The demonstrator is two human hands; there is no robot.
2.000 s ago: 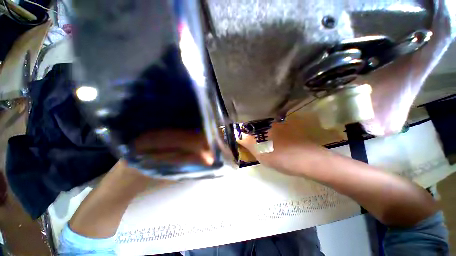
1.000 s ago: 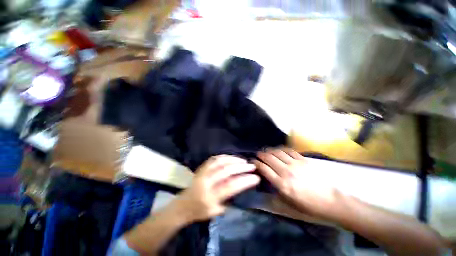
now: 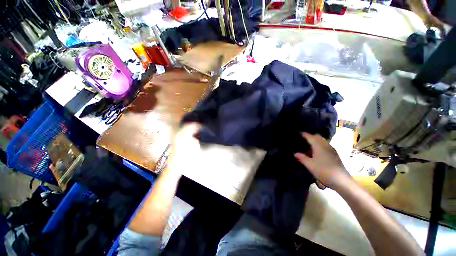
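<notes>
A dark navy garment (image 3: pixel 280 105) lies bunched on the pale table left of the sewing machine, and part of it hangs over the front edge towards my lap. My left hand (image 3: pixel 188 137) is at the garment's left edge, blurred, with its fingertips at the cloth; its grip is unclear. My right hand (image 3: pixel 322 161) is on the right side of the garment with thumb and forefinger apart; whether it pinches the cloth is unclear. The sewing machine head (image 3: pixel 395 112) stands right of the garment, with no cloth seen under its needle area.
A brown board (image 3: pixel 160 115) lies at the left, with scissors (image 3: pixel 114 114) and a purple round-faced device (image 3: pixel 104 70) beyond. A blue crate (image 3: pixel 37 137) stands low at the left. Clear plastic (image 3: pixel 332 57) lies behind the garment. A black strap (image 3: pixel 437 200) crosses the table at right.
The view has swung from close at the machine head to the table on its left. The garment now lies in a raised bunch, and my hands have moved apart from their close position at its front edge.
</notes>
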